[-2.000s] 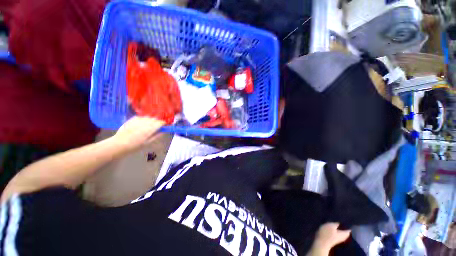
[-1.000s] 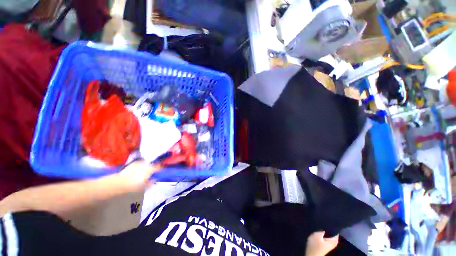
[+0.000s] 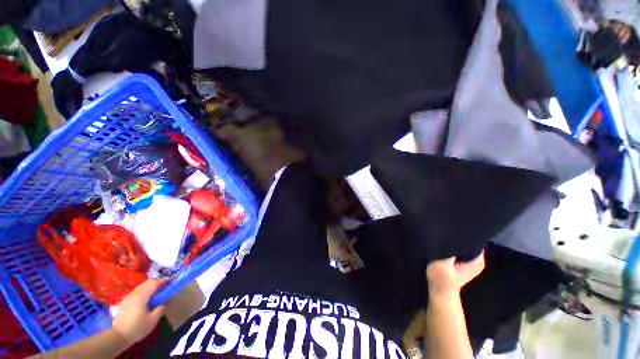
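Observation:
A blue plastic basket (image 3: 231, 242) is at the left, tilted. It holds a red plastic bag (image 3: 98, 256), a white piece (image 3: 160, 228) and other scraps. My left hand (image 3: 139, 312) grips the basket's near rim. My right hand (image 3: 452, 272) is at the lower right, its fingers closed on the edge of a black fabric panel (image 3: 456, 200). More black fabric (image 3: 358, 63) spreads across the top middle. Grey fabric panels (image 3: 484, 119) lie beside and under the black one at the right.
A grey piece (image 3: 230, 35) is at the top. Dark heaped cloth (image 3: 130, 52) lies beyond the basket. A blue strip-like surface (image 3: 554, 52) runs along the upper right. A white machine part (image 3: 596, 252) stands at the right edge. Red cloth (image 3: 15, 91) is at the far left.
The view has turned, and the basket now appears lower left and more tilted, still held by my left hand. The fabric appears nearer and larger. The sewing machine head has left the view.

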